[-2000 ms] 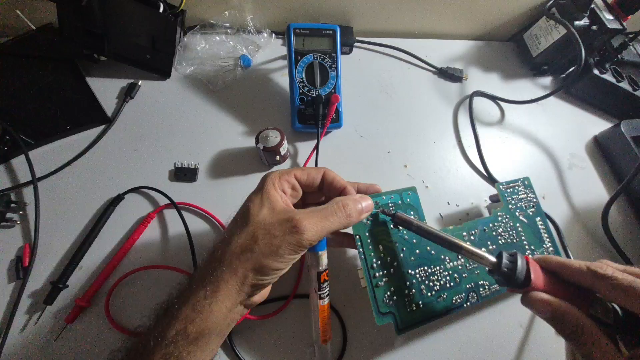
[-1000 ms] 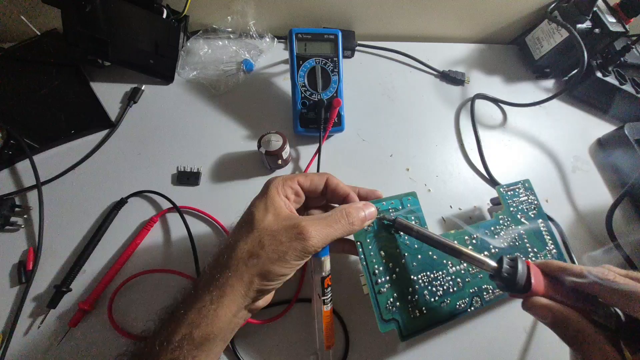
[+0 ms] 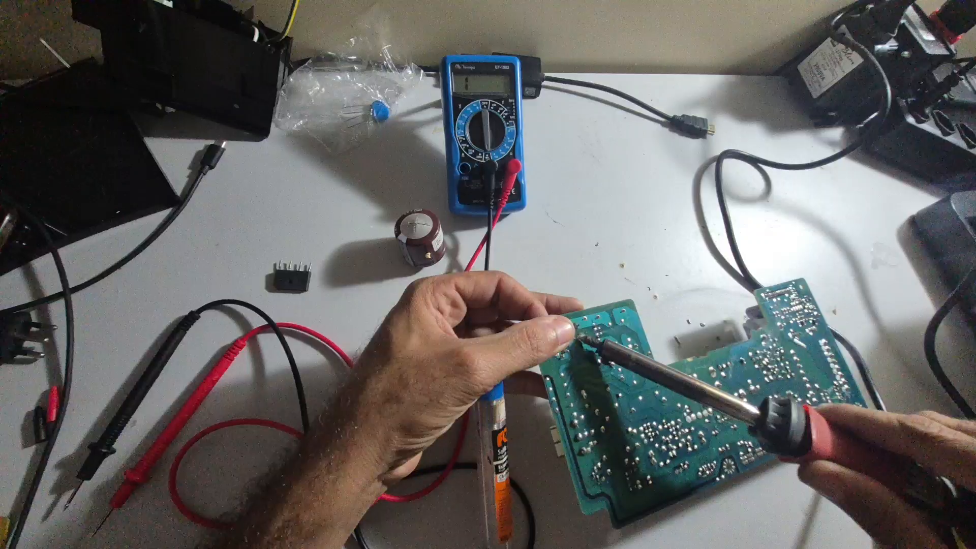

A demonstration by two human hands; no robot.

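Observation:
My left hand grips the upper left corner of a green printed circuit board, solder side up, with the thumb on top. Beneath that hand stands a clear solder tube with an orange label and a blue cap; whether the hand also holds it I cannot tell. My right hand holds a soldering iron by its red and black handle. The iron's tip meets the board close beside the left thumb. Whether solder wire is at the tip is too small to tell.
Behind the hands lie a blue multimeter, a brown electrolytic capacitor and a black multi-pin component. Red and black test probes lie at left. A clear plastic bag, cables and a black power unit are farther back.
Faint smoke seen over the board a second ago no longer shows plainly. Both hands, the iron and the board keep nearly the same places.

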